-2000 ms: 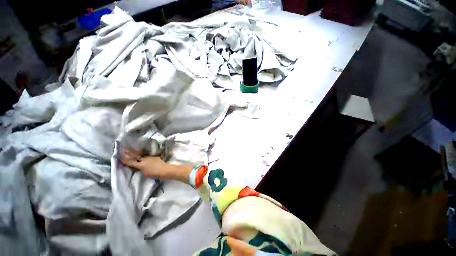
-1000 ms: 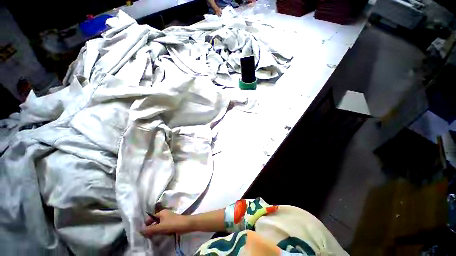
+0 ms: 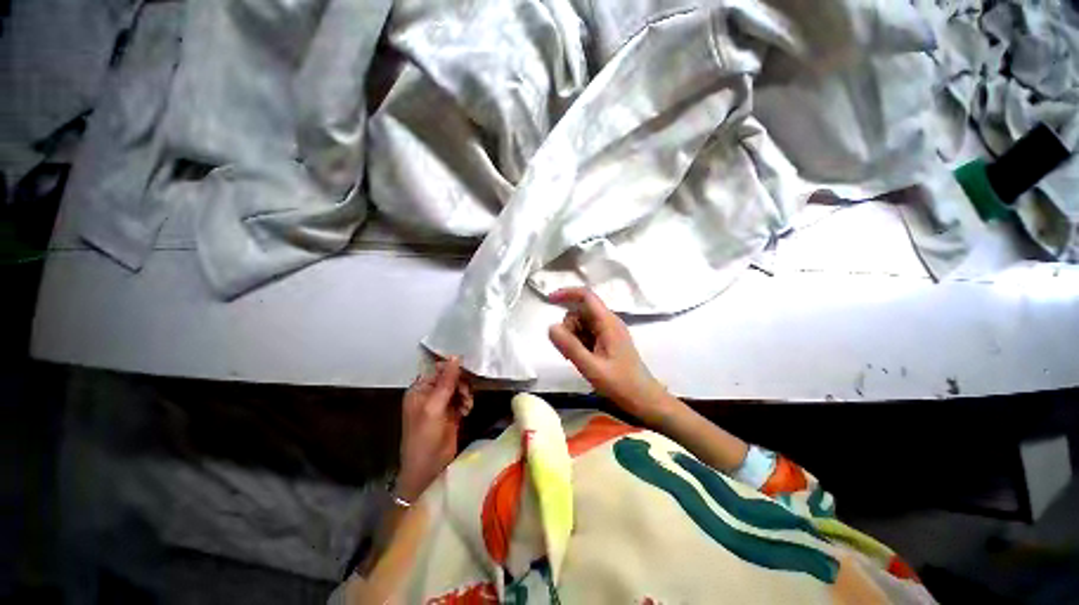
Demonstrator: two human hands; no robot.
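Note:
A pale grey-white garment (image 3: 639, 154) lies wrinkled on the white table. One narrow tube of it, a sleeve or leg end (image 3: 491, 313), reaches down to the table's front edge. My left hand (image 3: 433, 414) pinches the left corner of its hem between thumb and fingers. My right hand (image 3: 598, 349) is just right of the tube, fingers curled, with the fingertips near a cloth edge. No tool shows clearly in it, and its palm is hidden.
More pale cloth (image 3: 272, 142) covers the table (image 3: 296, 337) at left and back. A black block in a green holder (image 3: 980, 189) stands at right. Pale cloth (image 3: 237, 473) shows dimly below the table's front edge at left.
The view has swung down and to face the table's front edge. My left hand has come into view at the hem. My right hand now shows beside the tube; the dark tool seen earlier no longer shows.

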